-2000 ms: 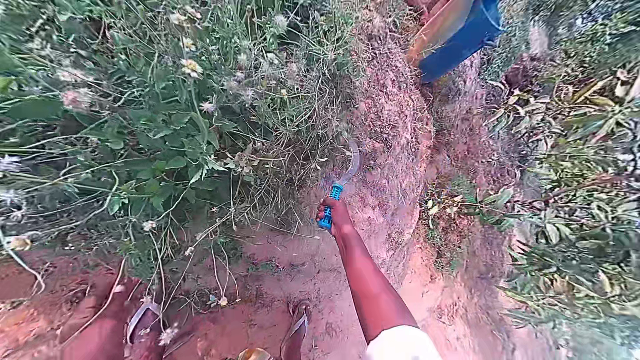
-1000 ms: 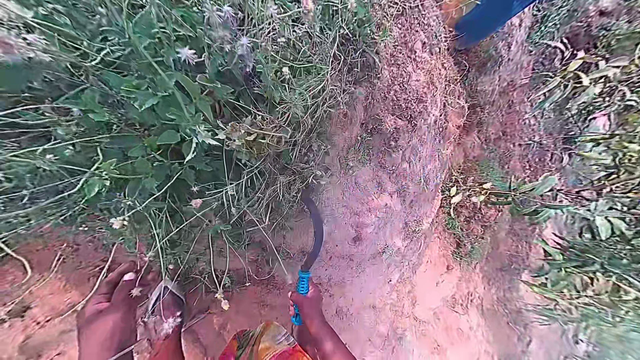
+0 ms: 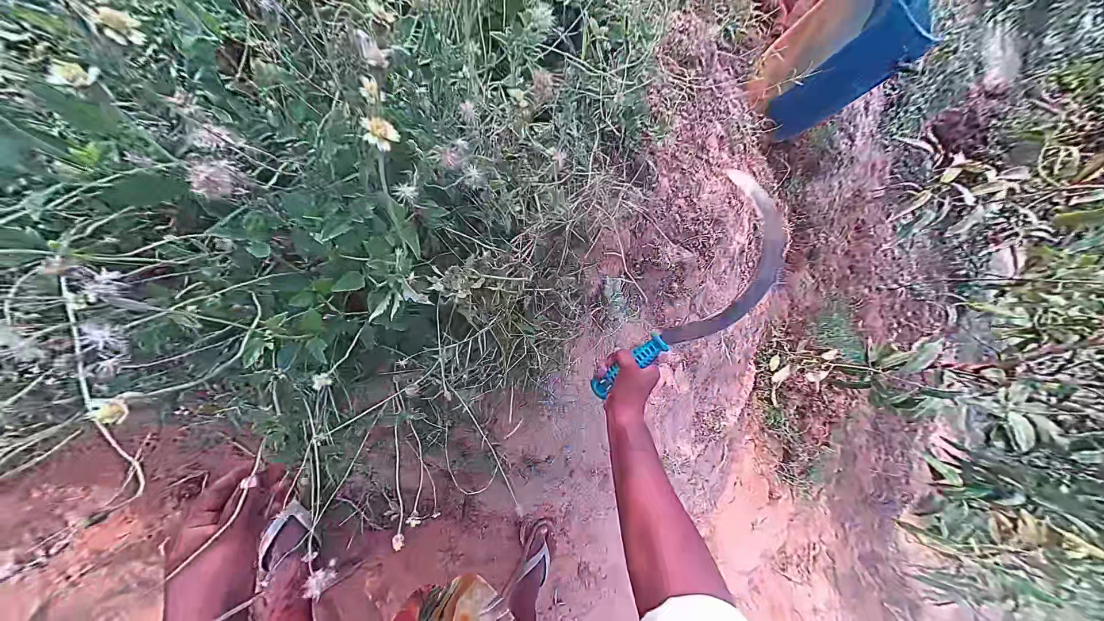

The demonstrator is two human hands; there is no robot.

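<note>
My right hand [image 3: 631,384] grips the ribbed blue handle of a sickle [image 3: 768,259]. The curved metal blade reaches up and right over the bare earth, with its tip toward the top and apart from the plants. At the lower left is my left hand [image 3: 226,500], low beside my sandalled foot and partly behind thin stems; whether its fingers hold anything is not clear. Green weeds [image 3: 345,259] with white and yellow flower heads fill the upper left, and their dry, tangled edge lies left of the sickle.
A blue container [image 3: 849,73] lies at the top right, partly cut off. Leafy plants [image 3: 1018,362] line the right side. A reddish dirt path [image 3: 690,448] runs between the growth. My sandalled feet [image 3: 535,561] and a patterned cloth [image 3: 457,599] show at the bottom.
A second ago the sickle blade was at the edge of the weeds; my right hand has moved up and right, and the blade is now out over the path.
</note>
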